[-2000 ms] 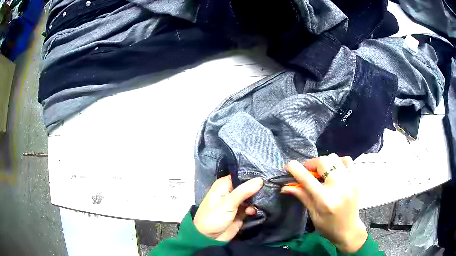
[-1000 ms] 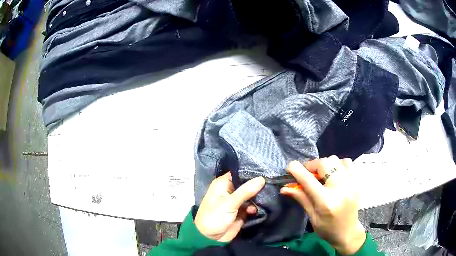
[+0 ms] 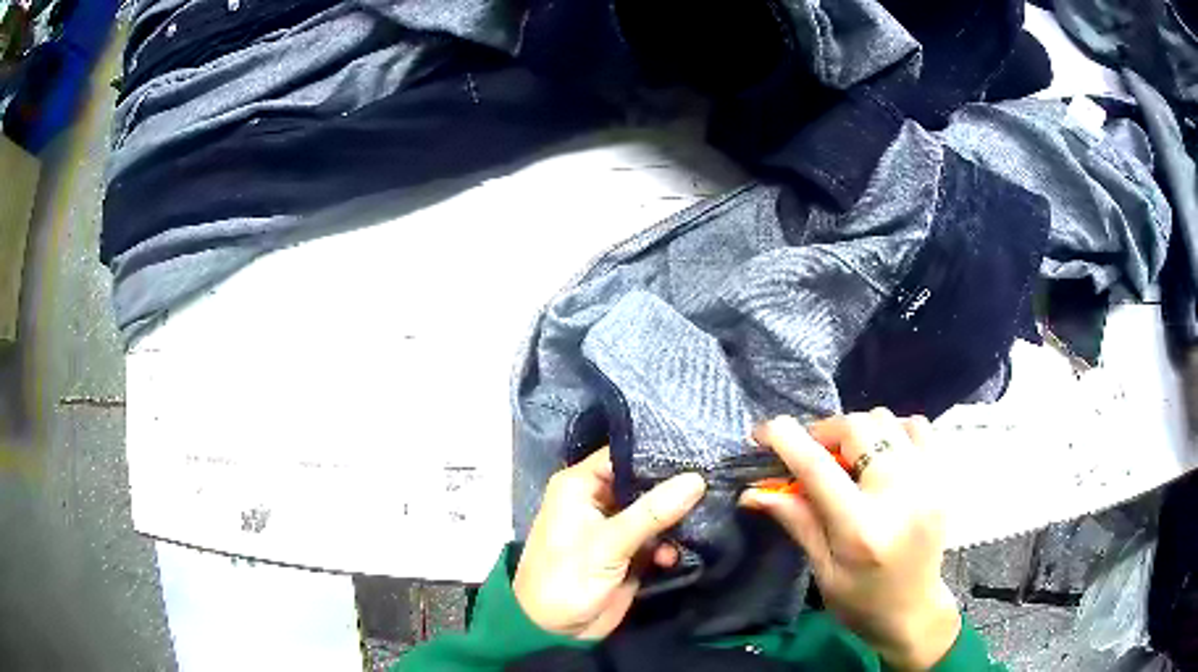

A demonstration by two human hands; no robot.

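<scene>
A dark and grey garment lies in front of me, its grey inside up, over the table's near edge. Its dark inner panel with small white lettering is at the right. My left hand pinches the garment at a seam, thumb on top. My right hand, with a ring, holds orange-handled thread snips close to the seam, right of my left thumb. The snips' blades are mostly hidden by the fingers and cloth. Loose threads cannot be made out.
A garment pile of dark and grey layers lies along the back and left of the white-covered table. More dark cloth is at the back right. A clear plastic bag hangs or lies below the table's right edge. Blue material is at the far upper left.
My left thumb and the pinched cloth have shifted slightly to the right, towards the snips. My right hand has barely moved and still holds the snips.
</scene>
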